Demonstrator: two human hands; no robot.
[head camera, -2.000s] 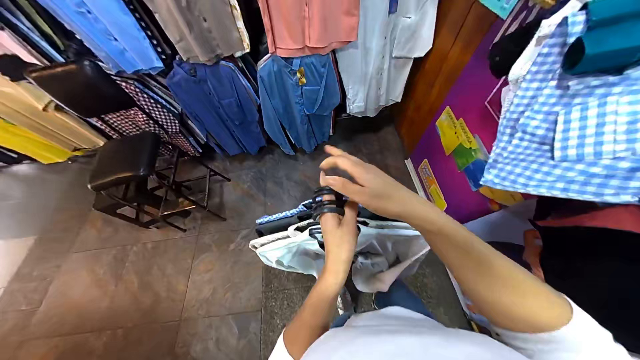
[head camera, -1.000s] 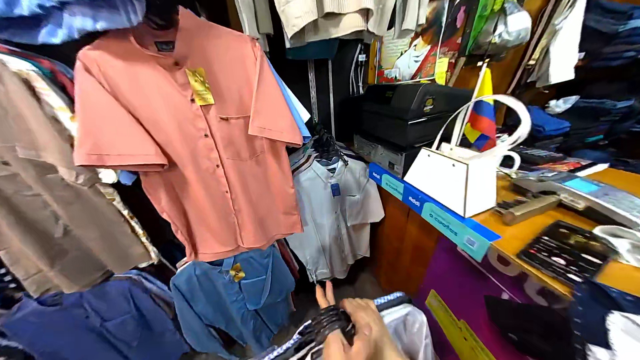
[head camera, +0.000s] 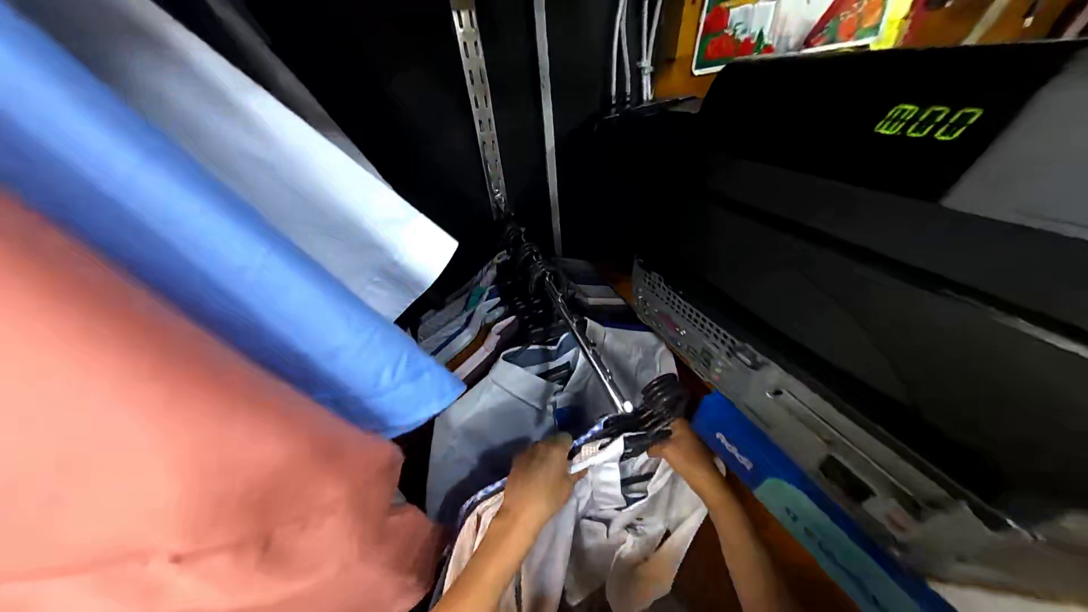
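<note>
At the lower middle of the head view, my left hand (head camera: 542, 478) grips the shoulder side of a bundle of light shirts (head camera: 605, 510) on hangers. My right hand (head camera: 682, 450) closes on the bundle's other side, just below the black plastic hanger hooks (head camera: 659, 406). These hooks stand beside the front end of a metal hanging rail (head camera: 586, 344); whether any is over it cannot be told. Behind the bundle, a light grey shirt (head camera: 493, 408) hangs from the rail, with more shirts farther back.
A salmon shirt (head camera: 170, 442) and a blue shirt (head camera: 229, 246) hang close at the left. On the right are a black device with a lit display (head camera: 928, 121), a metal-cased unit (head camera: 816, 442) and a blue counter edge (head camera: 735, 450). A slotted metal upright (head camera: 483, 110) stands behind.
The view has moved in close to the corner rail. The hanger bundle, earlier low over the floor, is now at the rail's front end, with my hands on either side of it.
</note>
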